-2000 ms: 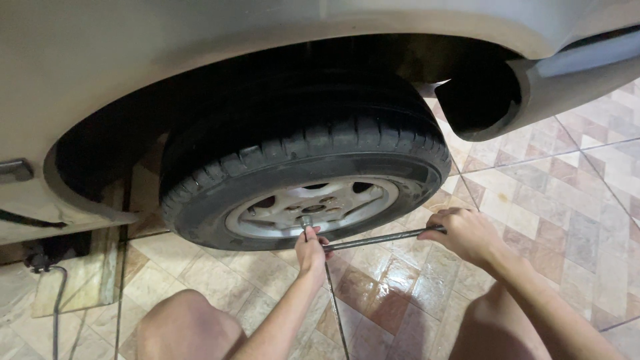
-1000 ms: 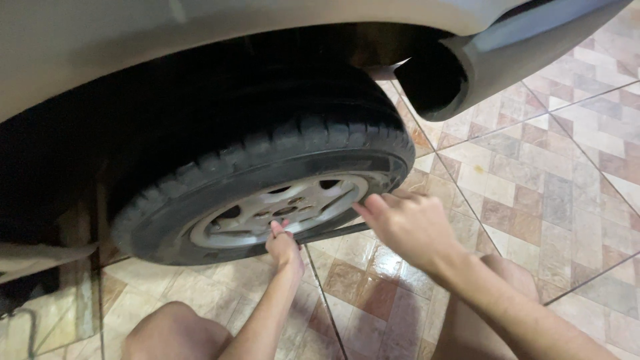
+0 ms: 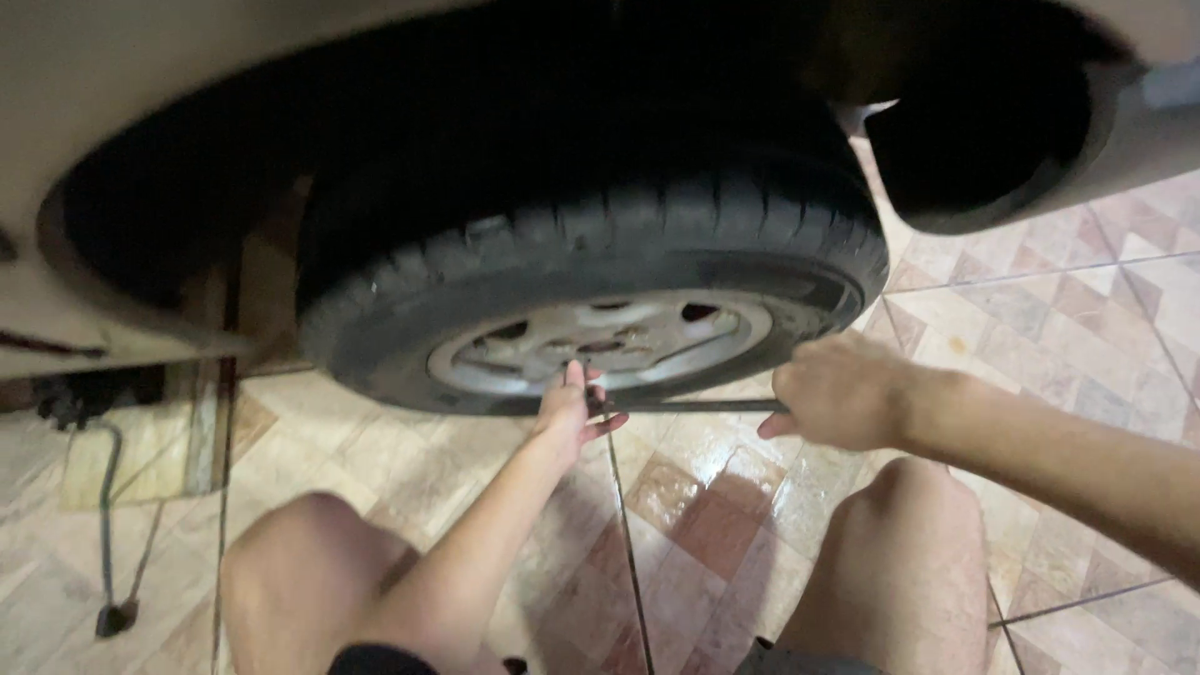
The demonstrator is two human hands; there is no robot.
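Observation:
A car wheel with a black rubber tire [image 3: 600, 272] and a silver rim [image 3: 722, 354] sits inside the wheel arch. At the lower middle of the rim, my left hand [image 3: 570, 403] is around the head end of a long metal lug wrench [image 3: 694, 406]; some of its fingers stick out. The wrench's socket end points at the wheel's hub area, and whether it sits on a lug nut cannot be told. The bar runs level to the right, where my right hand [image 3: 834, 392] is closed on its far end.
The car's body panel [image 3: 141, 56] arches over the wheel, and the bumper end [image 3: 1106, 141] hangs at the right. At the left, a jack [image 3: 70, 398] with a crank rod [image 3: 111, 506] stands by a wooden board [image 3: 141, 459]. My knees flank the tiled floor [image 3: 694, 562].
Between two seconds and one second ago, my right hand moved in closer to the tire; now it is farther out to the right of my left hand. The left hand stays by the rim.

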